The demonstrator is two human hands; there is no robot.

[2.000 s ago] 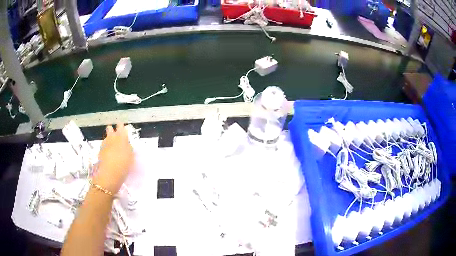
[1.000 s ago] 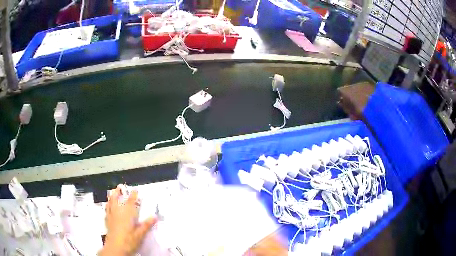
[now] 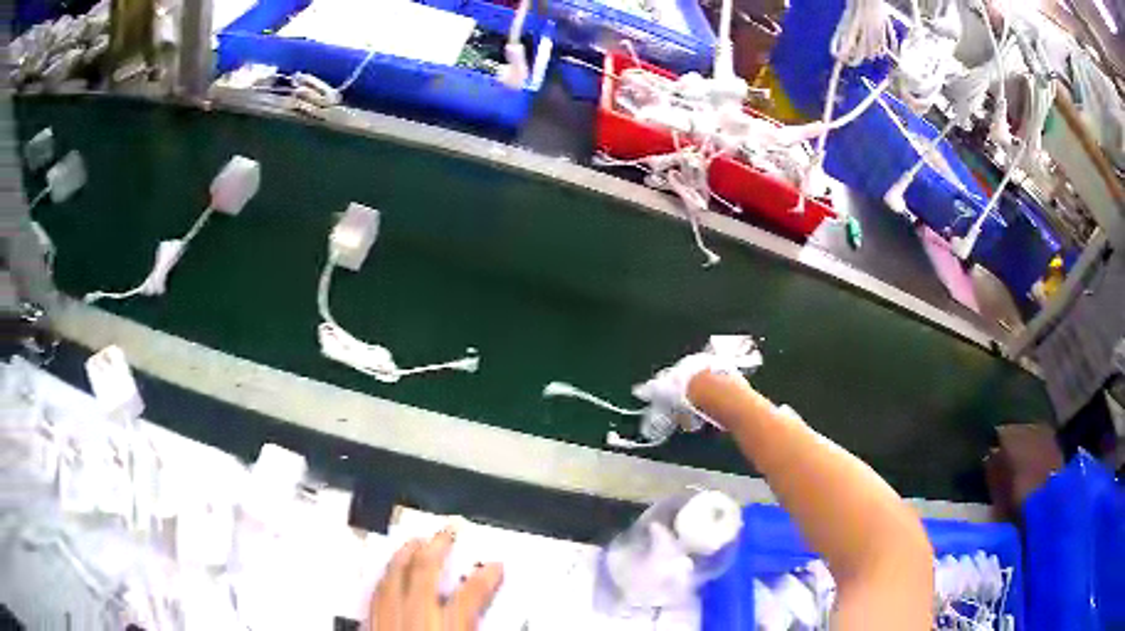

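My left hand, bare, is at the bottom edge over the white table covering. Its fingers are spread, with small dark marks between them; glare hides whether it holds a white part. My right hand, in a white glove, is over the green belt, closed around white cords. A power adapter shows just above its wrist. Two cord ends stick out to the left. Glove and parts blend, so the exact grip is unclear. Many white adapters and cords crowd the covering at left.
The clear bottle stands beside the blue tray, whose adapters are partly behind my right forearm. Several adapters lie on the belt. Across it are a red bin and blue bins. Cords hang at upper right.
The view has turned and tilted. My right hand has reached onto the belt, and the two right-hand adapters no longer lie apart there. My left hand stays over the covering.
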